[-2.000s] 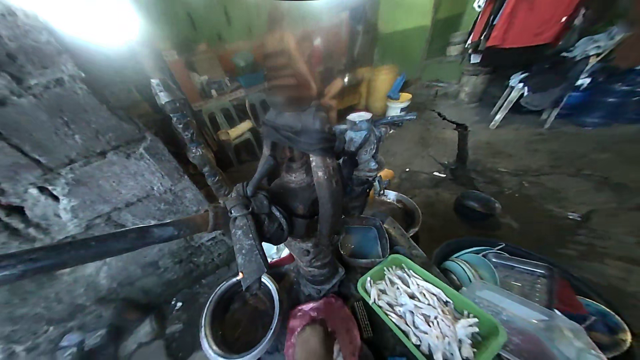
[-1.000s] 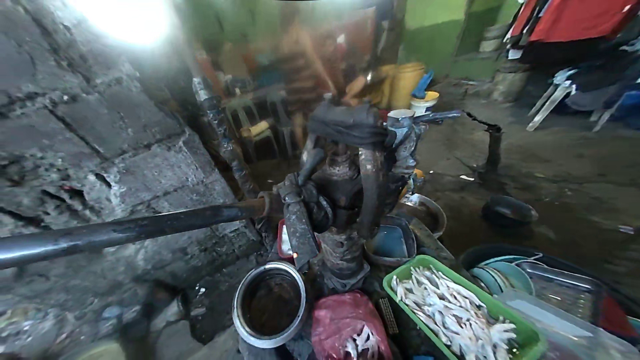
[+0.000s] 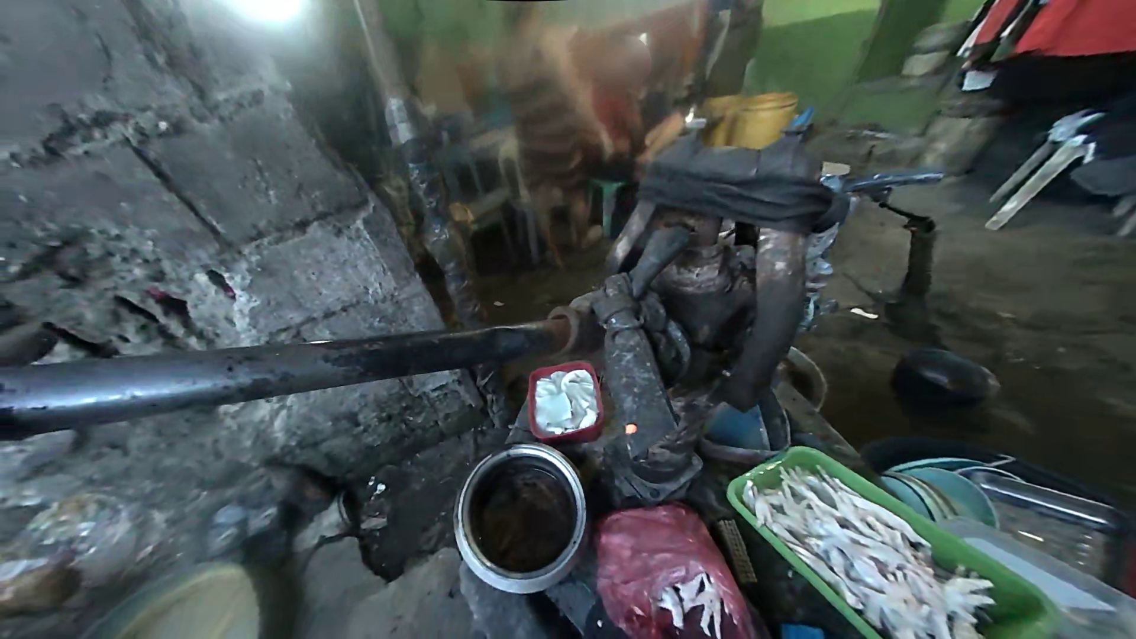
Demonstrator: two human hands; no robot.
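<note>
Neither my left hand nor my right hand is in view. A green plastic tray (image 3: 1003, 603) holds many thin, pale pieces (image 3: 852, 532) that look like chicken feet. Left of it lies a pink plastic bag (image 3: 652, 555), with a few similar pieces at its lower part. A round metal pot (image 3: 466, 524) with dark contents stands left of the bag. Behind the pot, a red square container (image 3: 593, 435) holds white pieces whose kind I cannot tell. What looks like an old hand water pump (image 3: 710, 275) rises behind these, wrapped in dark material, its long metal pipe handle (image 3: 266, 377) reaching left.
A rough block wall (image 3: 177, 231) stands at left. Blue-green plates (image 3: 963, 493) and a clear plastic container (image 3: 1047, 510) are at right. A blue basin (image 3: 741, 430) sits beside the pump, a dark round vessel (image 3: 945, 377) on the floor. A blurred person (image 3: 568, 115) is behind.
Two seconds ago a skin-toned shape, perhaps a hand, was over the pink bag; it is gone, and pale pieces show there. The view has shifted, bringing the red container more fully into sight.
</note>
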